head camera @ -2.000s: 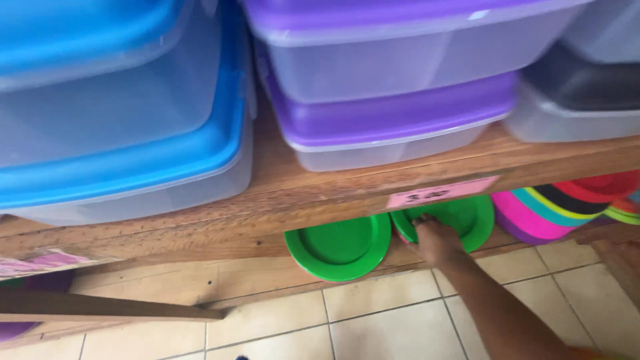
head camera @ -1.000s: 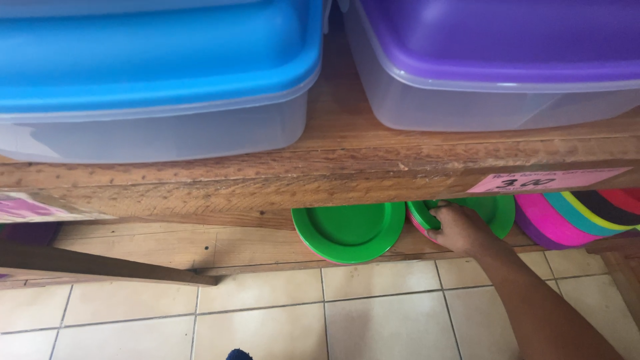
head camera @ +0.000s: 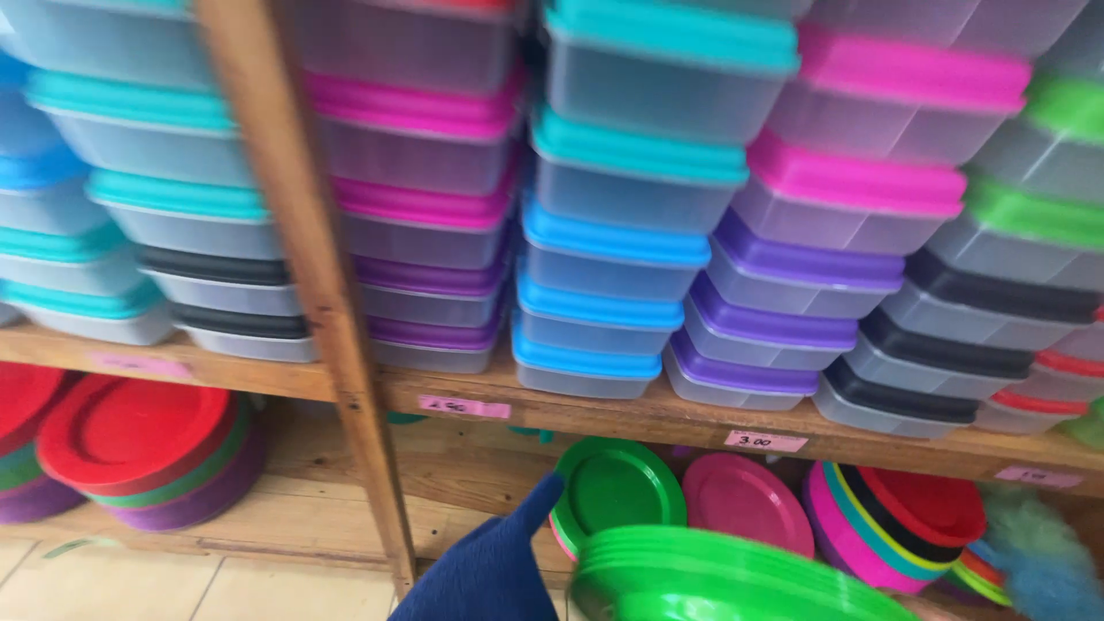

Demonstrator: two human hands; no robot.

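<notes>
A stack of bright green plastic plates is tilted in the lower right foreground, its several rims showing. A blurred bit of my right hand shows at the stack's right end, holding it; most of that hand is cut off by the frame. My left hand is not in view. Behind the stack, on the bottom shelf, lie a green plate and a pink plate. A dark blue cloth thing rises from the bottom edge to the left of the stack; what it belongs to cannot be told.
Clear containers with coloured lids stand in tall stacks on the wooden shelf, above the plates. A wooden upright divides the shelving. Red-topped stacks of round plasticware sit low left, more low right. Tiled floor shows below.
My right hand was at green plates on the bottom shelf; a green stack is now held up in front, and a pink plate shows there. The view has swung up and back.
</notes>
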